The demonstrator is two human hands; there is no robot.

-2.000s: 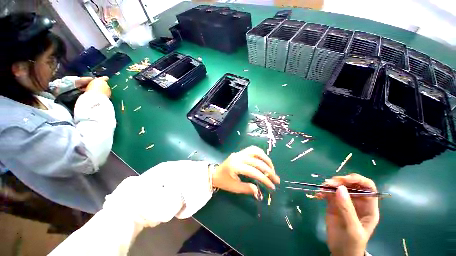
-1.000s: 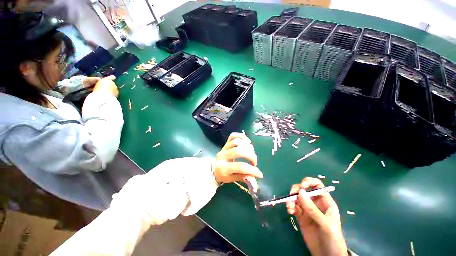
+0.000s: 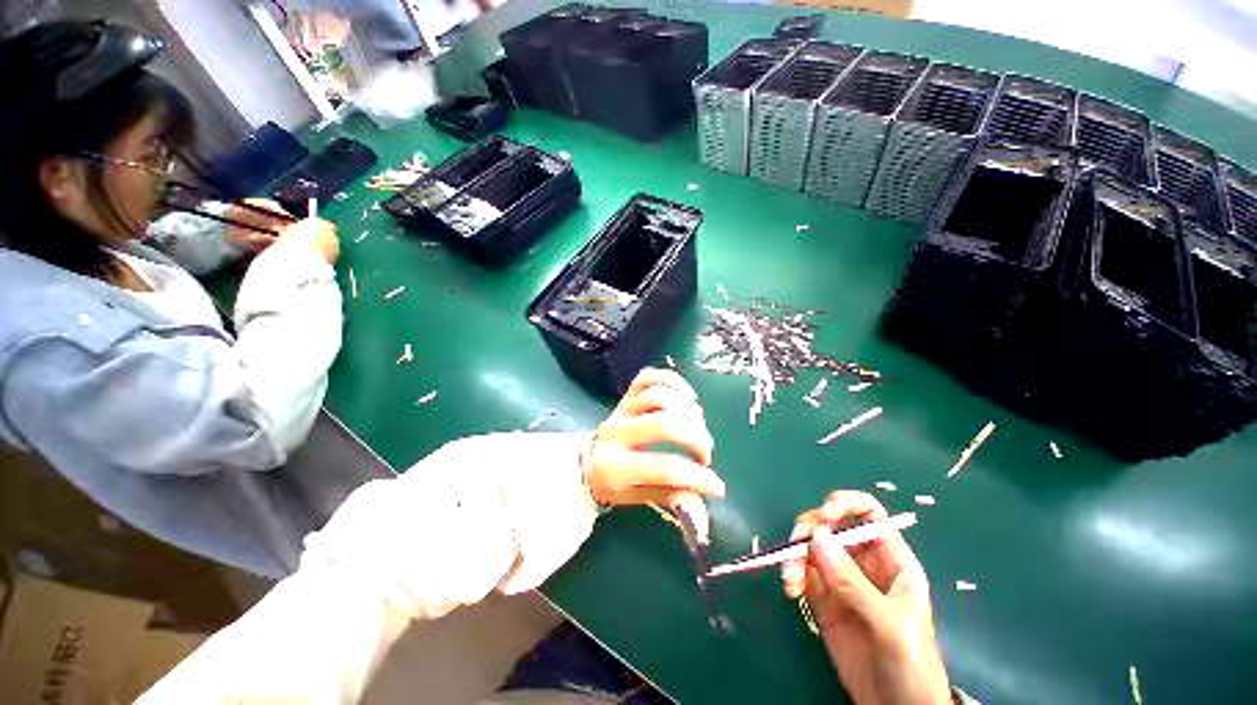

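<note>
My left hand (image 3: 652, 448) is closed on a thin dark piece (image 3: 703, 558) that hangs below its fingertips, seen edge-on; it may be a phone middle frame, but I cannot tell. My right hand (image 3: 869, 585) holds tweezers (image 3: 813, 544) level, with the tip pointing left and at or very near the dark piece. The contact point is too small and blurred to read. A pile of removed strips (image 3: 758, 351) lies on the green top beyond my hands. The near frame stack (image 3: 614, 296) stands left of the pile.
Right-hand frame stacks (image 3: 1068, 317) stand at right, with grey stacks (image 3: 862, 131) behind. Left-hand stacks (image 3: 483, 200) and far black stacks (image 3: 607, 69) stand farther back. A coworker's sleeve (image 3: 276, 358) is at left. Scattered strips (image 3: 972, 448) lie around. A cardboard box (image 3: 83, 647) is low left.
Since two seconds ago my hands have come together, the tweezers have moved left to the dark piece, and my left fingers have closed on it. Over the last second they barely move.
</note>
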